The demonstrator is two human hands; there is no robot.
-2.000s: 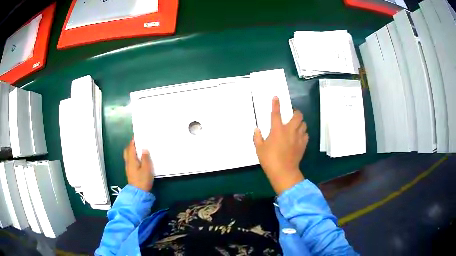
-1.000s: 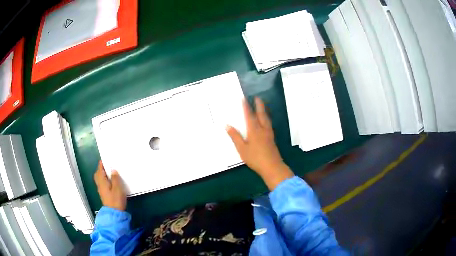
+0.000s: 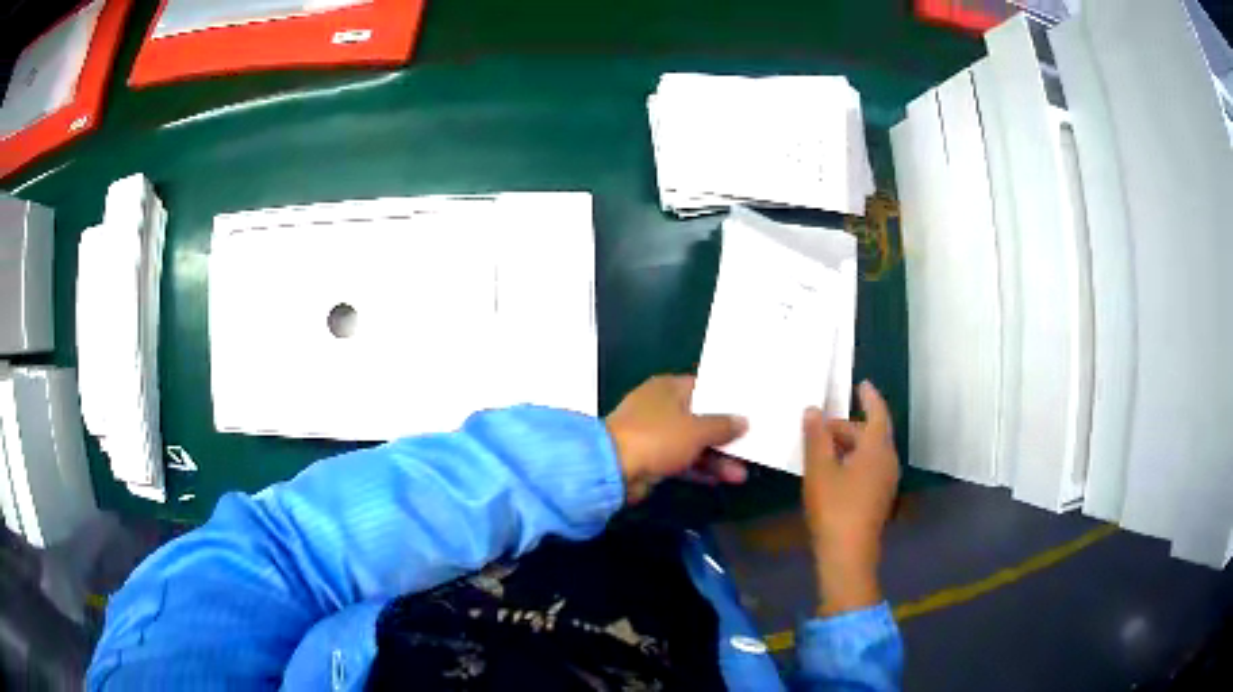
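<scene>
A white leaflet (image 3: 774,331) with faint grey print is lifted at an angle off the near leaflet pile (image 3: 841,270). My left hand (image 3: 676,435) reaches across and pinches its lower left corner. My right hand (image 3: 852,473) is at its lower right edge, fingertips touching the paper; whether it grips the leaflet or the pile is unclear. The white box insert (image 3: 406,338) with one round finger hole lies flat on the green surface to the left, touched by no hand, with my left sleeve over its near edge.
A second paper pile (image 3: 760,142) lies beyond the leaflets, with rubber bands (image 3: 882,237) beside it. Tall stacked inserts (image 3: 967,284) stand at right. Folded white strips (image 3: 122,325) and white blocks (image 3: 30,406) are at left. Red trays (image 3: 271,57) lie at the far left.
Both hands have left the box insert and moved right to the leaflets. One leaflet is now raised off the pile. The view has turned and shifted.
</scene>
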